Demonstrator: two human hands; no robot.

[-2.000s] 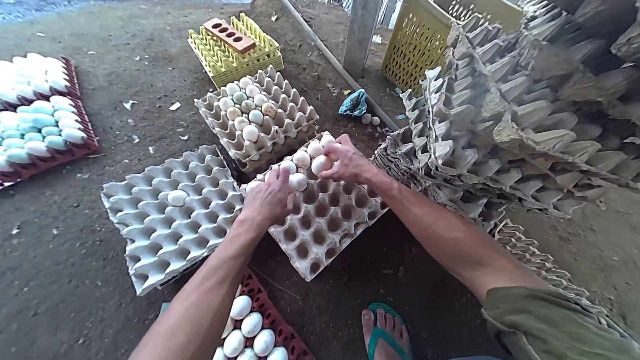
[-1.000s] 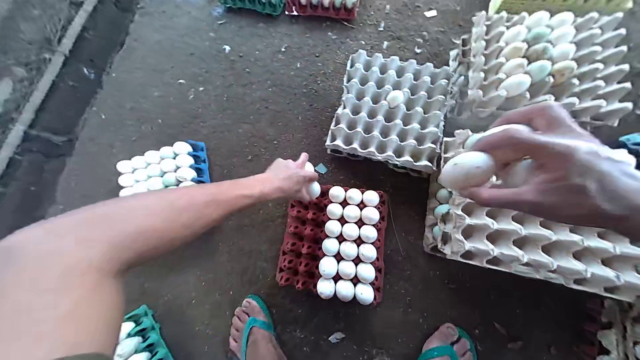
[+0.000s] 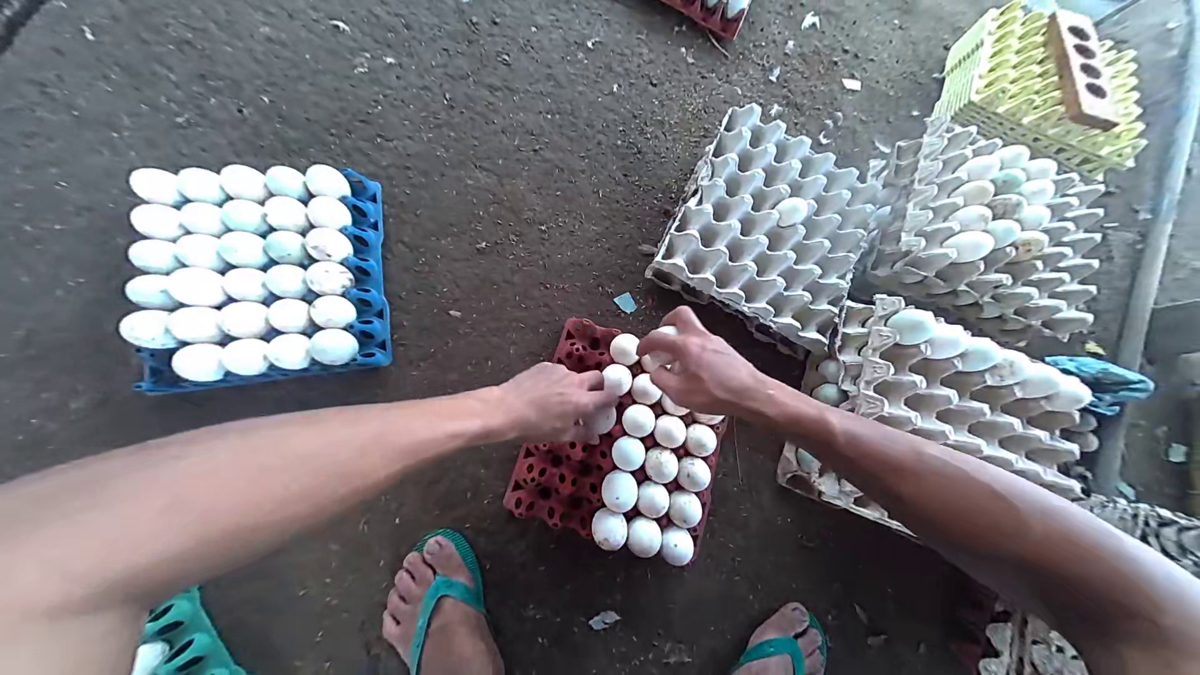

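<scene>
Several white eggs (image 3: 662, 465) fill the right columns of a red plastic egg tray (image 3: 562, 469) on the ground. Over its left side, my left hand (image 3: 562, 403) has its fingers around an egg (image 3: 603, 419), which shows partly beneath them. My right hand (image 3: 698, 361) is at the far edge of the tray, its fingers on an egg (image 3: 660, 339) that they partly cover. Right of the red tray, a pulp egg tray (image 3: 937, 394) holds a row of eggs (image 3: 980, 354) along its far side.
A blue tray (image 3: 375, 272) full of eggs lies left. Stacked grey pulp trays (image 3: 750, 206) carry one egg; another pulp stack (image 3: 1069, 272) holds several. A brick (image 3: 1083, 70) rests on yellow trays (image 3: 1003, 84). A green tray (image 3: 183, 637) and my sandalled feet (image 3: 445, 600) are near the bottom.
My right hand has moved with its egg from over the pulp tray to the red tray. My left hand is lower over the red tray, where more eggs now sit. The view has shifted.
</scene>
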